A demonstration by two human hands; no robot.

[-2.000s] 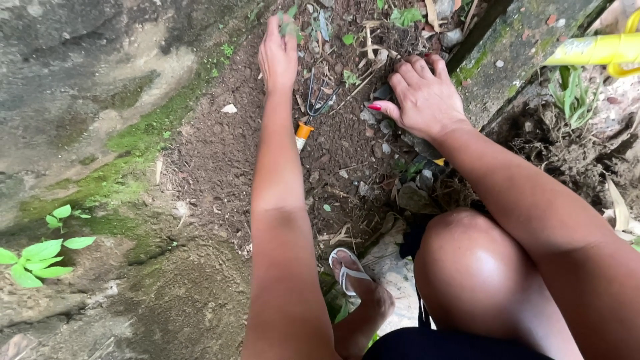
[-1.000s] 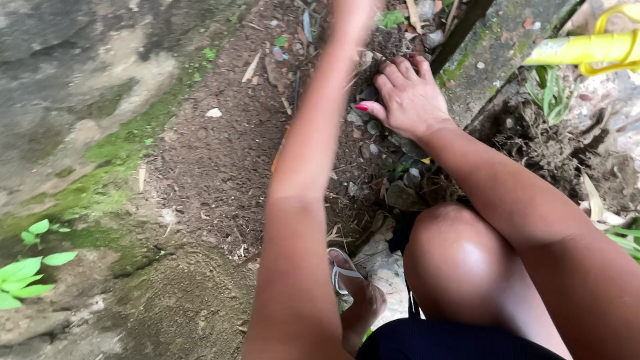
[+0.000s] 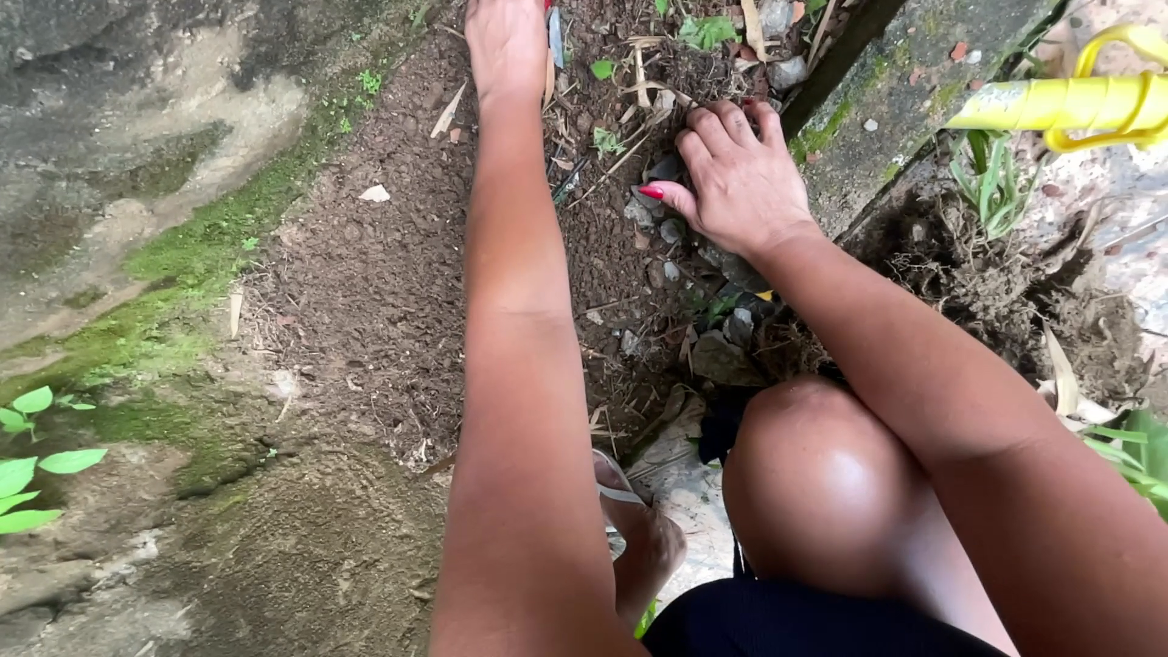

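Note:
My left hand [image 3: 513,41] reaches over the soil at the top edge, its fingers cut off by the frame, so what they touch is hidden. Just right of it lies a thin blue-grey strip [image 3: 556,38]. Palm down, my right hand [image 3: 744,178] rests on stones and dry litter beside a concrete edge, fingers bent, red-nailed thumb out to the left. Its fingertips are partly hidden. Bare brown soil [image 3: 383,237] spreads left of my left forearm. A small green weed [image 3: 707,33] grows between the two hands, near the top.
A mossy rock wall [image 3: 182,119] rises at the left. The concrete edging [image 3: 922,82] runs diagonally at the upper right, with a yellow plastic handle [image 3: 1058,105] beyond it. A clump of roots and soil [image 3: 995,274] lies behind my right forearm. My sandalled foot [image 3: 639,538] is below.
My left hand has gone up to the top edge of the view. The orange-capped item seen earlier beside my left forearm is now out of sight. My right hand stays on the stones.

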